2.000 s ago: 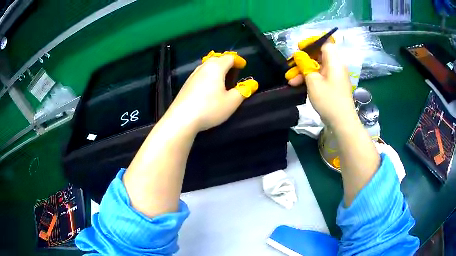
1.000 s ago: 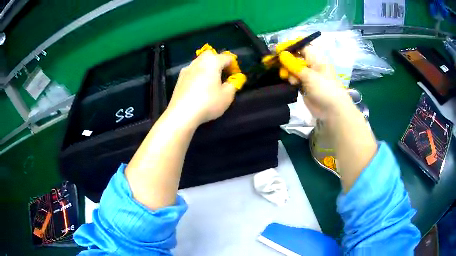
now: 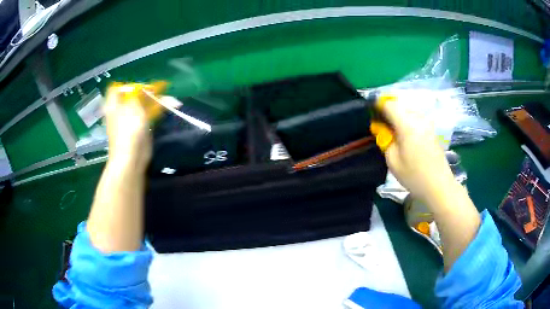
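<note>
The black foam tray stack (image 3: pixel 259 211) stands on the white mat (image 3: pixel 265 280). In its right pocket a dark tablet (image 3: pixel 325 128) is tilted, its orange-brown edge showing along the front. My right hand (image 3: pixel 410 136), with yellow finger cots, grips the tablet's right end. My left hand (image 3: pixel 128 114) is raised at the tray's left end, blurred, its fingers closed on a clear film (image 3: pixel 187 116) that shows as a bright streak. The left pocket holds a dark slab (image 3: pixel 202 142) marked "S8".
A white cloth (image 3: pixel 360 248) and blue squeegee (image 3: pixel 383 300) lie at the front. Clear bags (image 3: pixel 455 114) heap behind right. A parts dish (image 3: pixel 422 220) with yellow cots, a printed film (image 3: pixel 526 205) and an orange-brown tablet (image 3: pixel 527 130) lie right.
My left hand has swung from the right pocket to the far left with clear film. My right hand now holds the tilted tablet's end. The view has shifted, so the tray appears lower and further right.
</note>
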